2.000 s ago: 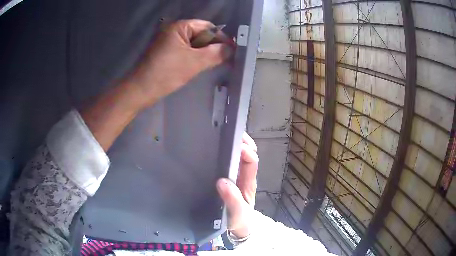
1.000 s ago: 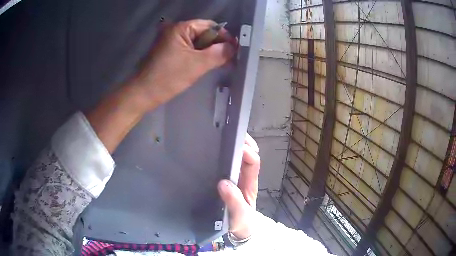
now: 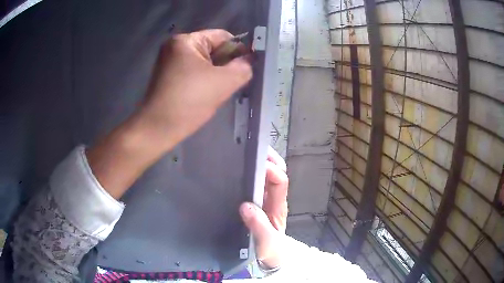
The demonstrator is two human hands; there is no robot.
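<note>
A large grey sheet-metal panel point(image 3: 166, 215) with a narrow folded flange point(image 3: 262, 143) fills the left and middle of the view. My left hand point(image 3: 193, 83) pinches a small tool point(image 3: 227, 51) with a pointed silver tip, close to the upper inner flange. The tool's far end is hidden in my fingers. A pale tab with a hole point(image 3: 259, 38) sits just right of the tip. My right hand point(image 3: 271, 210) grips the flange lower down, thumb inside, fingers around the outside. A slotted pale bracket point(image 3: 241, 120) is on the inner face between my hands.
A second small tab point(image 3: 243, 253) sits near the panel's lower corner. Small dark points dot the inner face. Red-and-black checked cloth point(image 3: 166, 275) shows below the bottom edge. A pale wall point(image 3: 312, 110) and corrugated siding with dark beams point(image 3: 409, 110) stand at the right.
The panel's upper flange has shifted slightly left in view, and the wall slightly right. My left hand with the tool is slightly further left and lower. Both hands keep their holds.
</note>
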